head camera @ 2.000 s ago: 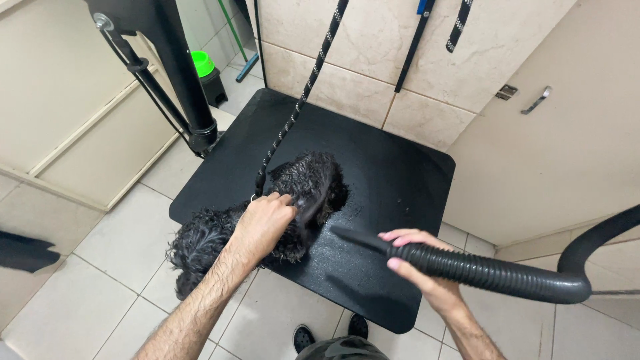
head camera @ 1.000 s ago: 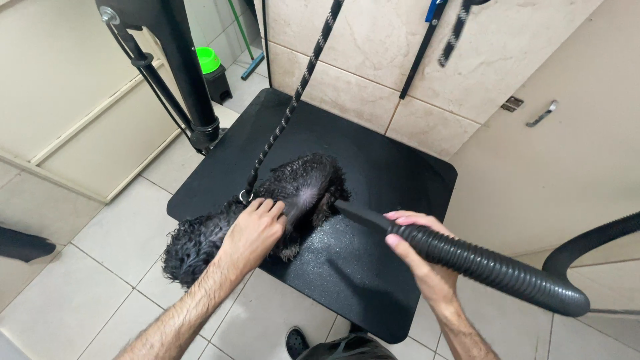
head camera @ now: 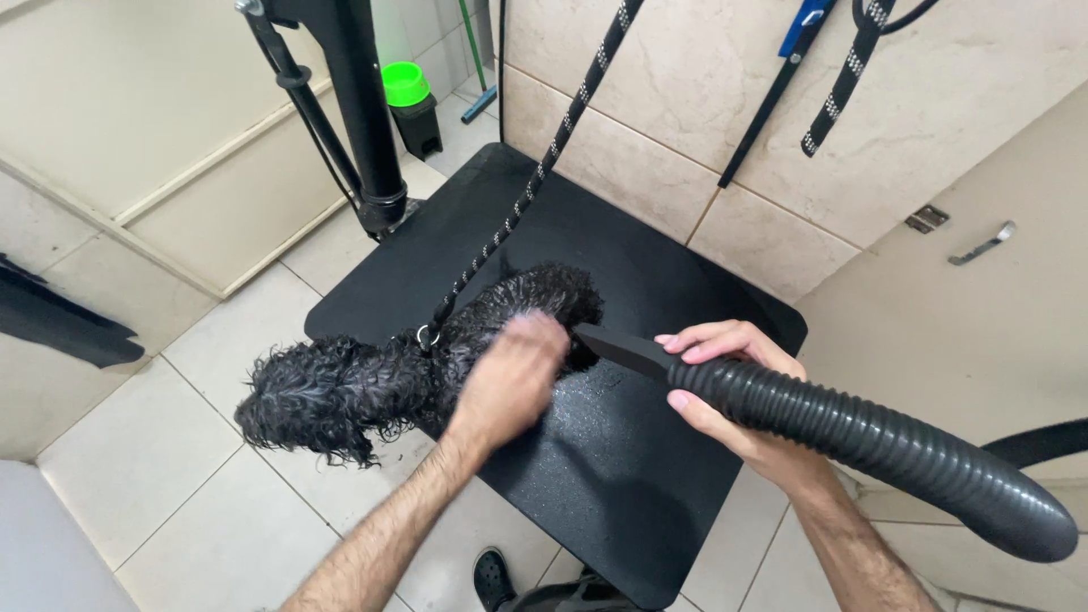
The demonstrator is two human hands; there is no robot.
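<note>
A wet, curly-haired black dog [head camera: 340, 391] stands on a black grooming table [head camera: 671, 289], its head hanging past the left edge. A black-and-white rope lead [head camera: 544, 166] with a metal ring runs up from its neck. Motion blurs my left hand [head camera: 518, 365], which lies against the dog's rear flank; whether its fingers grip any fur cannot be made out. My right hand [head camera: 739, 391] is closed around the ribbed black dryer hose [head camera: 858, 429]. The flat nozzle [head camera: 625, 350] points left, its tip at the dog's hindquarters. Wet droplets cover the tabletop below the nozzle.
Behind the table's left corner rises a black grooming arm post [head camera: 361, 110]. A bin [head camera: 416, 123] with a green bowl [head camera: 406, 83] on top stands beyond it. A blue-and-black tool [head camera: 765, 110] hangs by the tiled wall. A door handle [head camera: 982, 244] is at right.
My left hand has moved from near the dog's neck toward its hindquarters. The nozzle, still in my right hand, now reaches the dog's rear.
</note>
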